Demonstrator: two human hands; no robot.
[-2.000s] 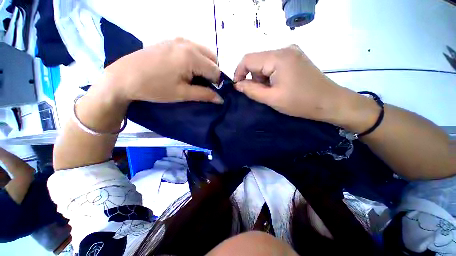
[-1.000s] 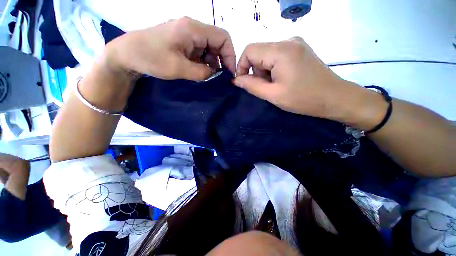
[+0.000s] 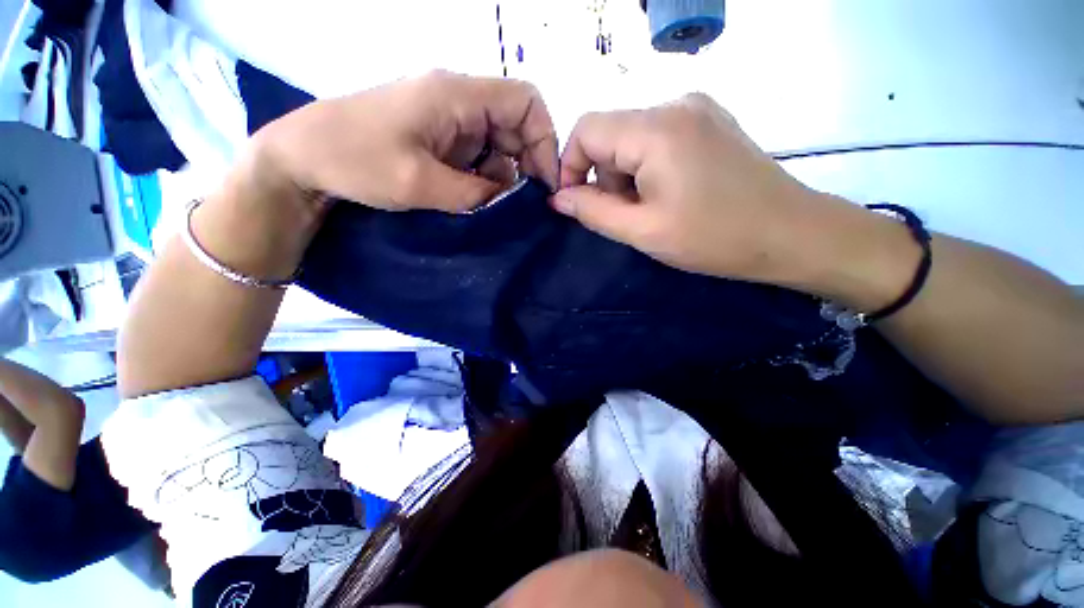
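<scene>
A dark navy garment panel (image 3: 416, 267) hangs from both hands over the table's front edge and across the wearer's lap. My left hand (image 3: 416, 143) pinches its top edge, where a thin pale raw edge (image 3: 505, 196) shows beside the thumb. My right hand (image 3: 678, 178) pinches the same edge just to the right, thumb against forefinger, its fingertips almost touching the left ones. A darker ridge, like a seam, runs down the panel below the fingers. Pale loose threads (image 3: 826, 350) lie on the cloth under the right wrist.
The white machine table (image 3: 927, 71) lies beyond the hands. A grey barrel with a blue rim (image 3: 686, 24) stands at the top. Dark and white cut pieces (image 3: 178, 71) lie at the left, by a grey machine part (image 3: 48, 190). Another person's arm (image 3: 48, 434) shows at lower left.
My left hand has shifted its hold along the top edge, uncovering more of the pale raw edge. My right hand keeps its pinch. The barrel sits slightly higher and further left in the picture.
</scene>
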